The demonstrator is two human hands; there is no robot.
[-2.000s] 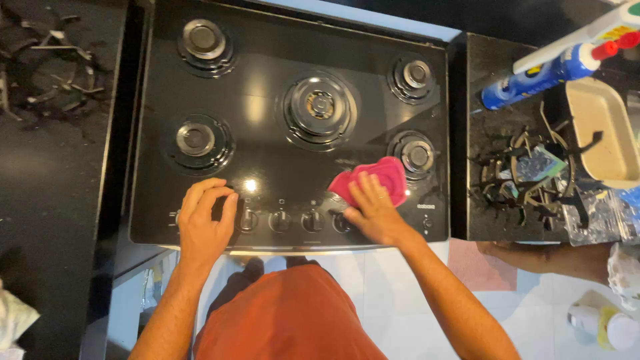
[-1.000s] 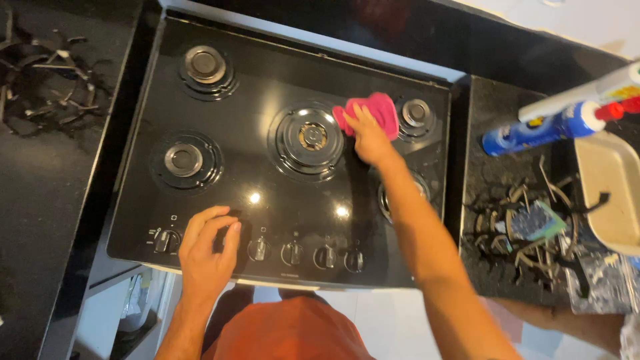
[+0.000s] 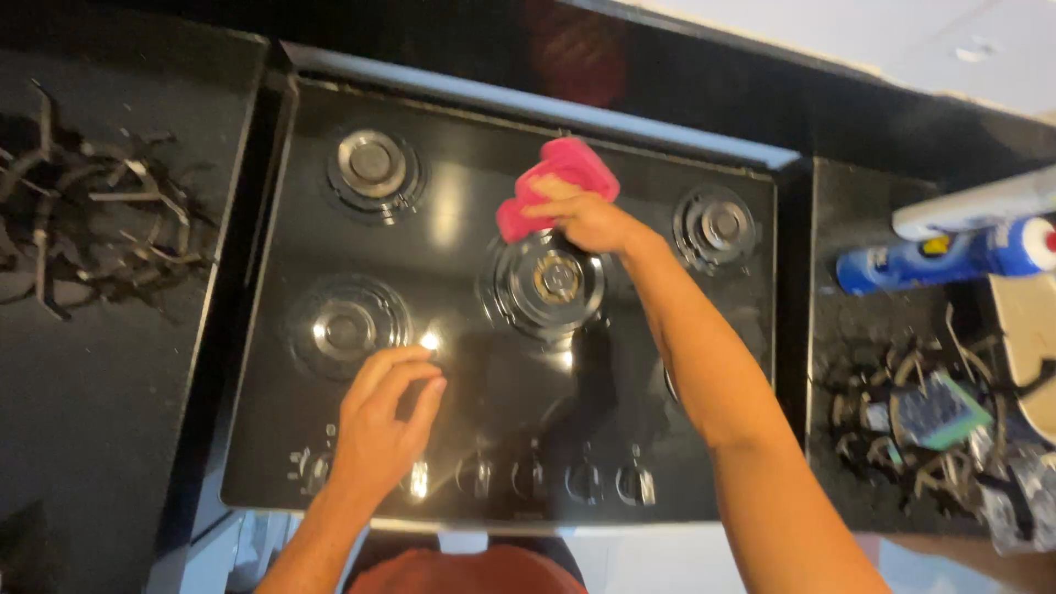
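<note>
A pink cloth (image 3: 569,169) lies under the fingers of my right hand (image 3: 582,216), pressed on the black gas cooktop (image 3: 462,396) just behind its central burner (image 3: 554,280). My left hand (image 3: 388,412) holds nothing; its fingers are loosely curled over the front left of the cooktop, near the front left burner (image 3: 342,330) and the row of control knobs (image 3: 528,477). Other burners show at the back left (image 3: 371,163) and back right (image 3: 722,224). My right forearm hides most of the front right burner.
Black pan supports (image 3: 107,198) rest on the left counter. On the right counter are more pan supports (image 3: 899,412), a green and blue sponge or packet (image 3: 940,412), a blue bottle or can (image 3: 940,260), a white cylindrical item (image 3: 973,202), a beige tray (image 3: 1023,330) and clear plastic (image 3: 1023,495).
My right hand has moved the pink cloth from the front right of the cooktop, past the area right of the central burner, to behind that burner. My left hand remains near the front left.
</note>
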